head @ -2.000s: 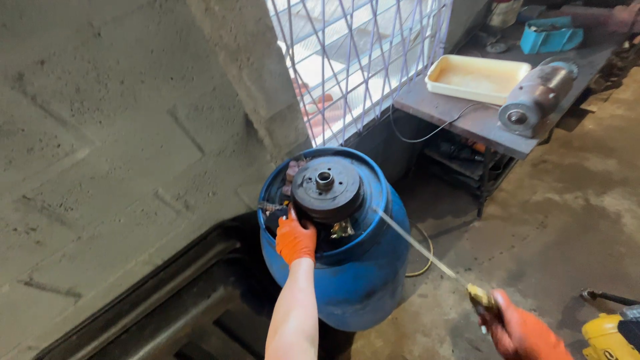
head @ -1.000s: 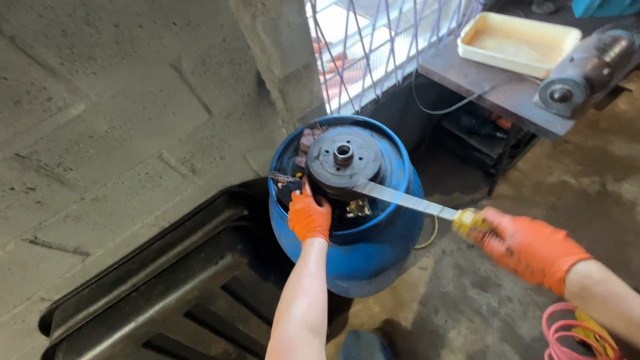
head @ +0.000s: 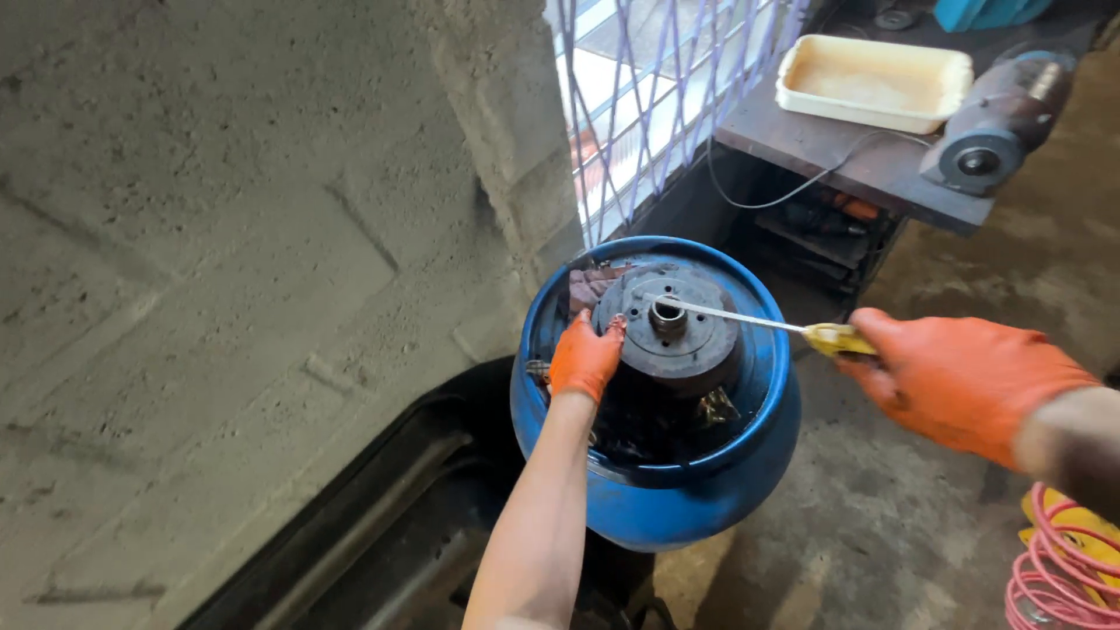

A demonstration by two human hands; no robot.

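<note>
A dark metal brake drum (head: 643, 337) with a raised central hub lies on top of a blue plastic barrel (head: 779, 376). My left hand (head: 588, 354), in an orange glove, grips the drum's left edge. In my right hand (head: 962, 372), also gloved in orange, is the yellow handle of a long, thin metal blade (head: 744, 317), seen nearly edge-on. The blade reaches left across the drum, over its hub; whether it touches cannot be told. Beside the drum, at the barrel's left rim, is a pinkish rag (head: 591, 287).
A bench grinder (head: 997, 131) and a cream plastic tray (head: 875, 83) stand on a workbench (head: 814, 149) at the upper right. A concrete block wall (head: 262, 262) rises at the left, above a black plastic tub (head: 376, 516). A coiled pink hose (head: 1063, 560) lies at the lower right.
The blade was lower, at the drum's right side, one second ago; it now lies across the hub. My left hand stays at the drum's left edge.
</note>
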